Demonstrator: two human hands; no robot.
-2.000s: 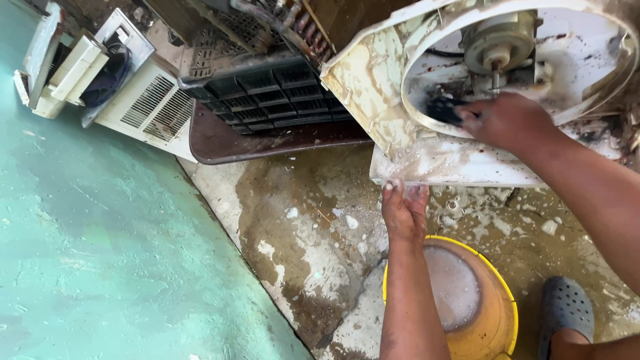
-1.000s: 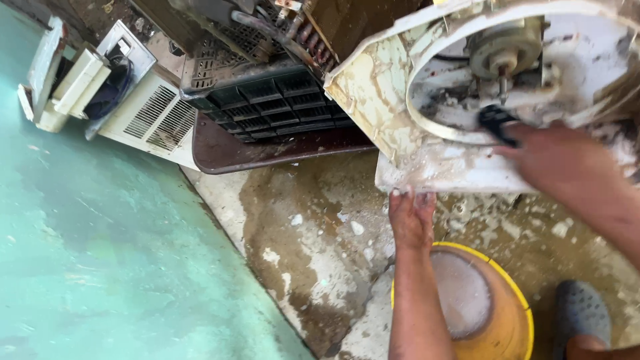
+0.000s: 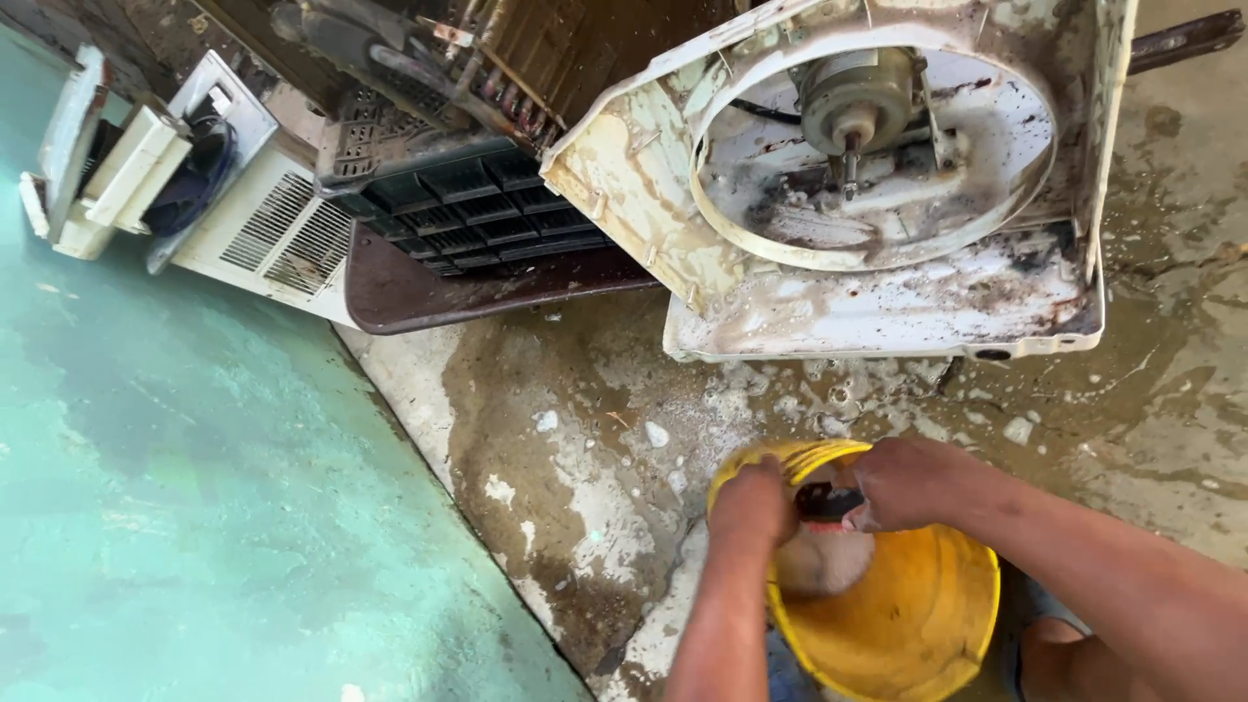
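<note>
My left hand (image 3: pixel 753 507) is closed on the rim of a yellow bucket (image 3: pixel 916 624), which is tilted and has cloudy, foamy water in it. A dark brush (image 3: pixel 827 502) is in my right hand (image 3: pixel 902 485), over the bucket's mouth; the bristles are mostly hidden. Beyond the bucket stands the dirty white housing of an air conditioner (image 3: pixel 780 322), wet and stained, with a round fan opening. Inside the opening is a fan motor (image 3: pixel 858 102) with a bare shaft. Neither hand touches the housing.
At the back, a dark plastic crate (image 3: pixel 478 210) holding a finned coil with copper tubes (image 3: pixel 531 107) rests on a brown tray (image 3: pixel 419 309). A white grille panel (image 3: pixel 283 234) and other parts lean by the turquoise wall (image 3: pixel 195 468). The concrete floor (image 3: pixel 585 439) is wet.
My right hand has moved with the brush from the fan opening down to the bucket. My left hand has left the housing's lower edge and taken the bucket's rim. The bucket is now tilted.
</note>
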